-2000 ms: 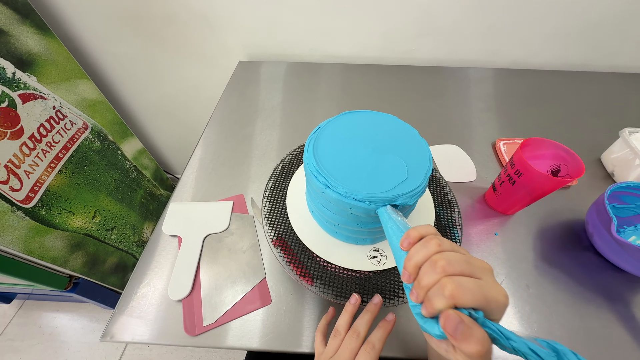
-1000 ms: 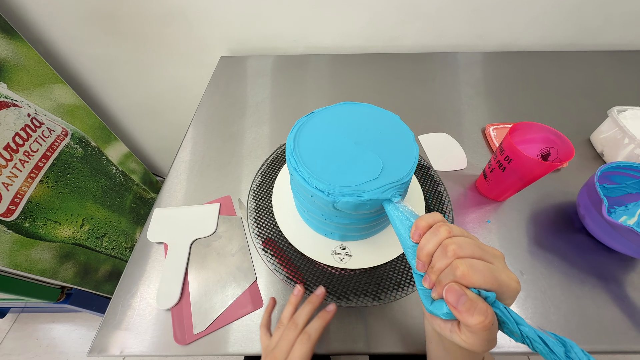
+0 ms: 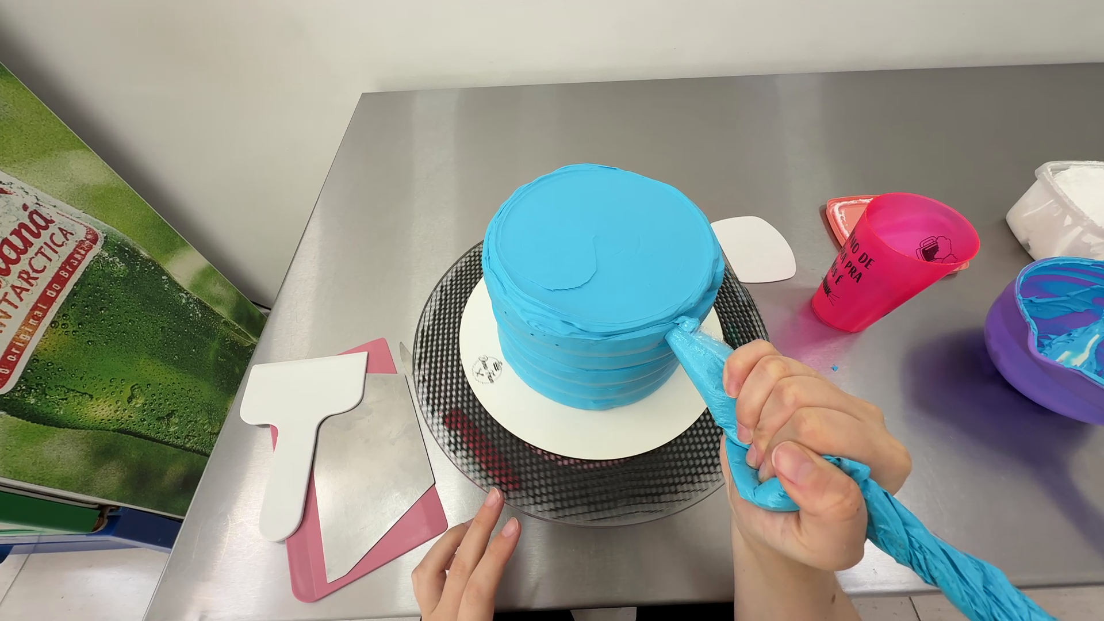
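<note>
A round cake covered in blue frosting (image 3: 604, 259) stands on a white cake board (image 3: 586, 435), which rests on a dark mesh-patterned turntable (image 3: 604, 509). My right hand (image 3: 811, 448) is closed around a piping bag filled with blue frosting (image 3: 703, 366); the bag's tip touches the upper side of the cake at its near right. Frosting bands ring the cake's side, with thin lines between them. My left hand (image 3: 470, 561) holds nothing, fingers apart, by the turntable's near edge.
On the steel table (image 3: 483, 129), left, a white scraper (image 3: 297, 431) and a metal scraper (image 3: 371, 474) overlap a pink one (image 3: 414, 526). At right are a white plastic scraper (image 3: 755, 250), a pink cup (image 3: 880, 267), a purple bowl (image 3: 1018, 345) and a tub with white contents (image 3: 1044, 207).
The turntable has rotated, carrying the board's printed mark from the near right round to the near left. My right hand still grips the piping bag, its tip still against the cake.
</note>
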